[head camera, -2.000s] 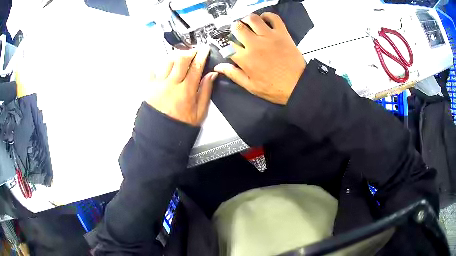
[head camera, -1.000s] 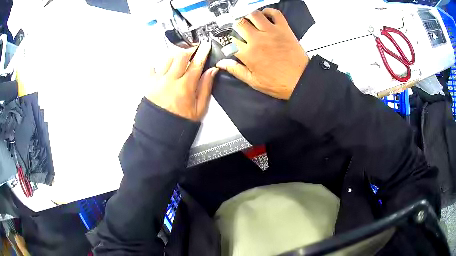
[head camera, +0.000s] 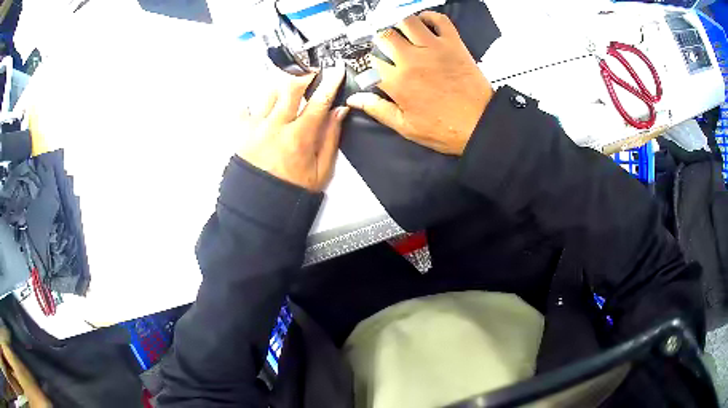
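Note:
A black garment panel (head camera: 399, 171) lies under both hands and runs from the needle area down toward the lap. A dark part of it also shows beyond my right hand. The sewing machine's foot and needle area (head camera: 343, 54) is just beyond my fingertips. My left hand (head camera: 291, 131) pinches the cloth edge between thumb and fingers, left of the foot. My right hand (head camera: 431, 88) presses on the panel right of the foot, its thumb near my left fingertips. Its fingertips are partly hidden beside the machine.
Red-handled scissors (head camera: 632, 86) lie right of the machine, near a control panel (head camera: 688, 44). Dark cloth pieces (head camera: 48, 215) and a second red-handled tool (head camera: 42, 292) are at the left table edge. A ruled strip (head camera: 355, 240) runs along the front edge. A blue basket (head camera: 635, 162) is below right.
My left fingers have shifted slightly right and up toward the foot, along with the cloth edge. My right hand has moved slightly right and up from its earliest position. The view has shifted slightly.

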